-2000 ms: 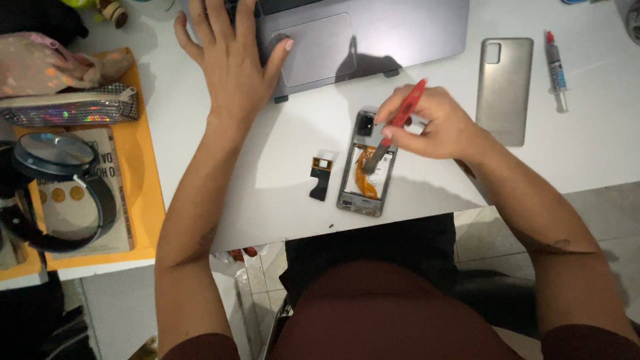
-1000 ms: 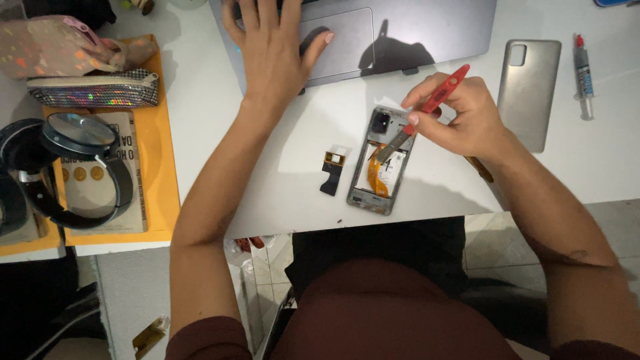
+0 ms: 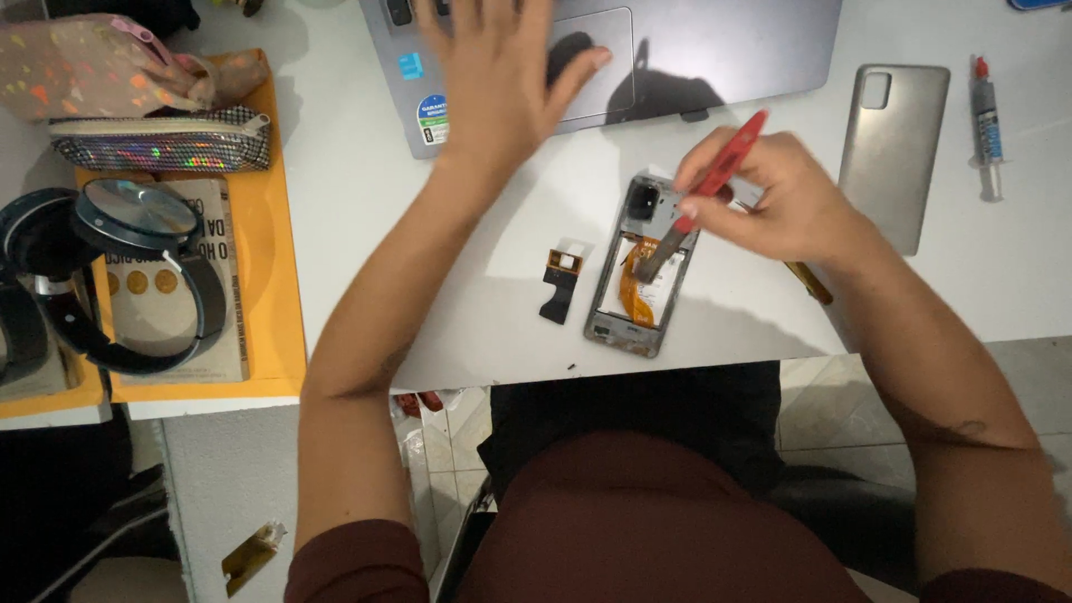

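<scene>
My right hand (image 3: 766, 197) grips a red-handled brush (image 3: 727, 167), its dark tip over the orange flex cable (image 3: 632, 289) inside an opened smartphone (image 3: 614, 251). Whether the tip touches the cable is hard to tell. The phone lies with its inner side up, its camera module (image 3: 643, 201) at the top. My left hand (image 3: 502, 79) rests with fingers spread on the palm rest and touchpad of a grey laptop (image 3: 754, 50), holding nothing. A small black flex part with a gold end (image 3: 563, 285) lies left of the phone.
A grey phone back cover (image 3: 896, 151) and a red-capped syringe (image 3: 986, 126) lie at the right. A thin gold-coloured item (image 3: 811, 283) is partly under my right forearm. Headphones (image 3: 213, 310) sit on a book at the left, below a sequined pouch (image 3: 167, 144). The table's front edge runs just below the phone.
The brush has stayed in my right hand over the phone's inside, with its handle tilting somewhat differently. My left hand has stayed on the laptop. The view has shifted.
</scene>
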